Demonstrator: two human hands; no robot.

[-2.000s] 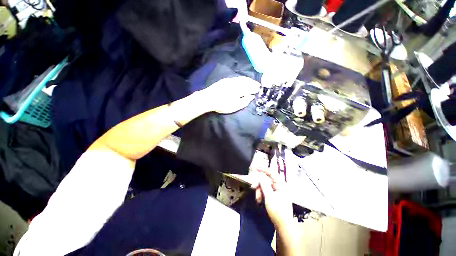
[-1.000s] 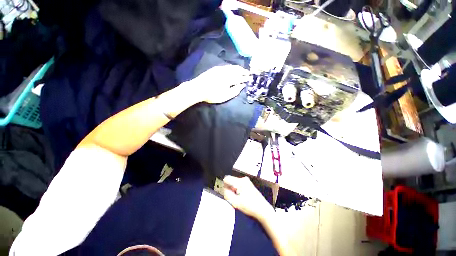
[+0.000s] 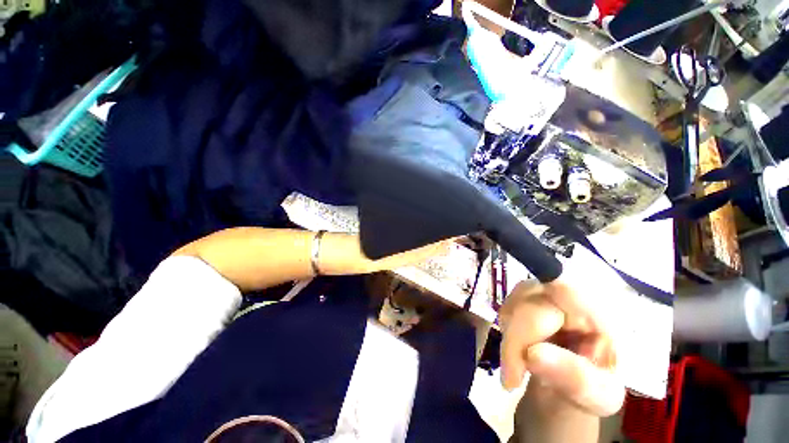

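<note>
A dark cloth panel [image 3: 420, 203] spreads from the oily metal machine head [image 3: 606, 164] toward the table's front, with a narrow folded end reaching right. My left forearm comes in from the left and passes under the panel. My left hand [image 3: 428, 253] is mostly hidden under it, so its grip does not show. My right hand [image 3: 562, 342] is large, blurred and curled at the panel's narrow end. Whether its fingers hold the cloth is unclear. The presser foot area [image 3: 491, 160] is at the panel's upper edge.
A dark garment heap [image 3: 225, 147] lies left of and behind the machine. A turquoise basket [image 3: 80, 149] is at far left. A red tool [image 3: 499, 281] lies on the white table [image 3: 644, 333]. Black-handled scissors [image 3: 695, 73] are upper right. A red crate [image 3: 679, 394] is lower right.
My left hand has left the needle area and moved down under the panel. My right hand has moved right and up from the table's front edge. The panel's lower part is lifted and folded rightward.
</note>
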